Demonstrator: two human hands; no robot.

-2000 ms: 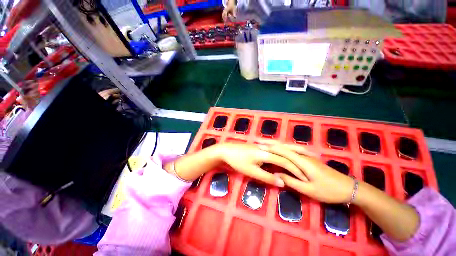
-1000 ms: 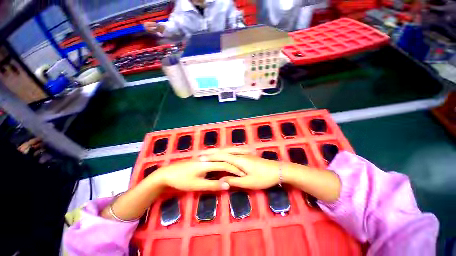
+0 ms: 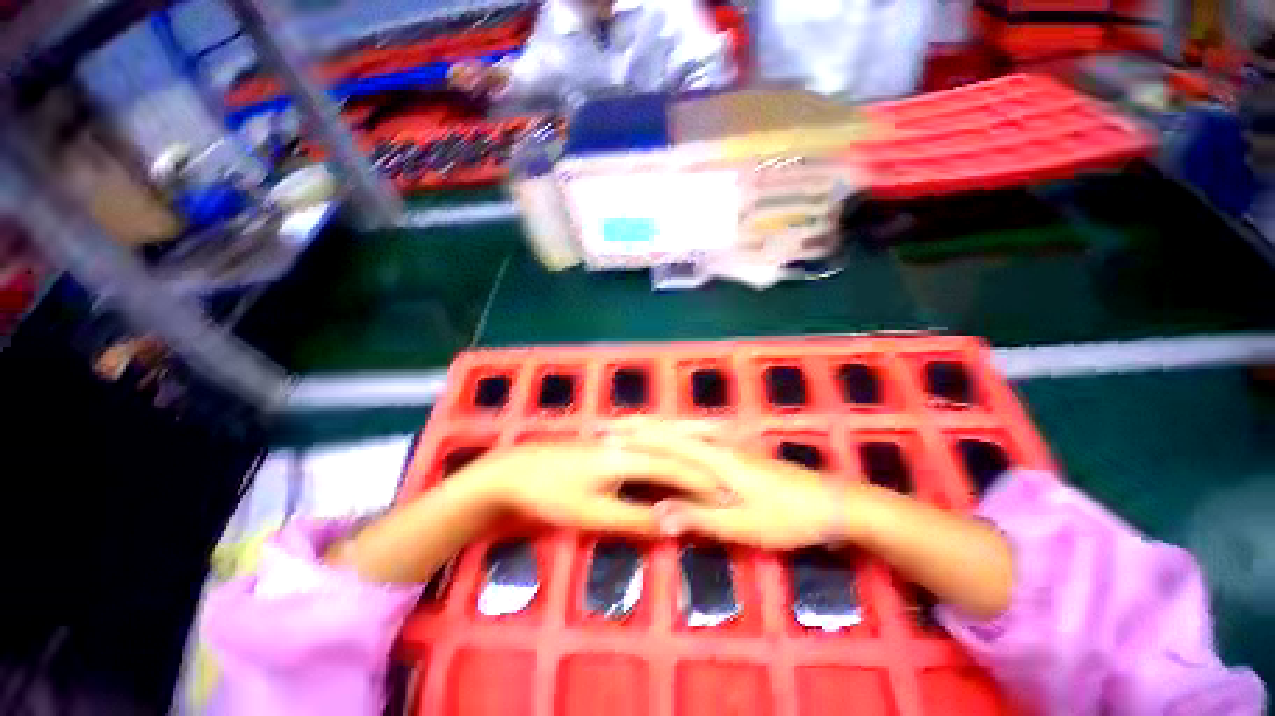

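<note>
A red-orange foam tray [image 3: 727, 346] with rows of square pockets lies in front of me on the green bench mat. Dark smartwatches [image 3: 710, 389] sit in the pockets of the back rows; the front pockets in view are empty. My left hand [image 3: 573, 484] and my right hand [image 3: 762, 501] rest together over the middle of the tray, fingers overlapping. They cover some pockets and watches. The picture is blurred and no held object shows.
Behind the tray stands a beige tester [image 3: 699, 210] with a bright screen, a pale pen holder [image 3: 547, 221] at its left. A black monitor [image 3: 126, 518] is at the left, paper [image 3: 350, 478] beside the tray. Another red tray [image 3: 1000, 133] and people in white smocks [image 3: 615, 53] are beyond.
The view has swung right since two seconds ago, then slightly back left, shifting the tray and tester in the picture. My hands stay overlapped on the tray.
</note>
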